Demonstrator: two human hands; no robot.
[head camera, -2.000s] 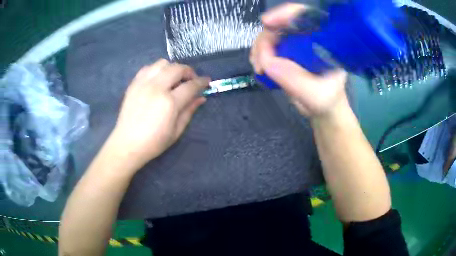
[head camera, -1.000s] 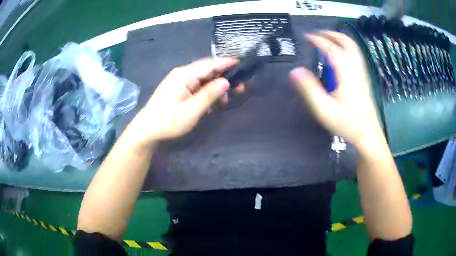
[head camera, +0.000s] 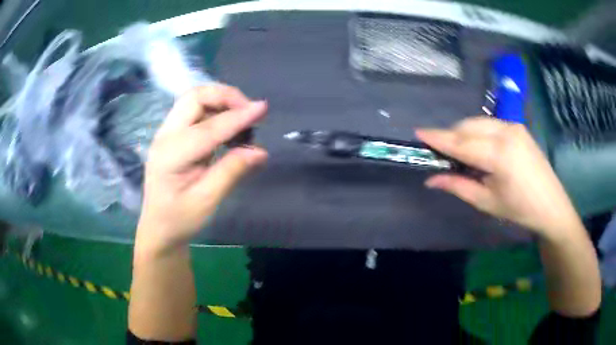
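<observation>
A black handle housing (head camera: 341, 144) lies level over the foam mat, its open side up, with a green circuit board (head camera: 398, 153) inside. My right hand (head camera: 493, 165) grips its right end between thumb and fingers. My left hand (head camera: 202, 151) is to the left of the housing, apart from it, thumb and fingers spread. A small dark patch shows between its fingers; I cannot tell whether it is a held part. The blue electric screwdriver (head camera: 510, 87) lies at the right side of the mat, not held.
A screw tray (head camera: 405, 47) with silver screws sits at the back of the foam mat (head camera: 290, 209). A crumpled clear bag (head camera: 74, 135) with dark contents is at left. A row of black units (head camera: 581, 94) is at far right.
The blue screwdriver has left my right hand and lies on the mat. My right hand now holds the housing, which my left hand seemed to hold before. The view has shifted left.
</observation>
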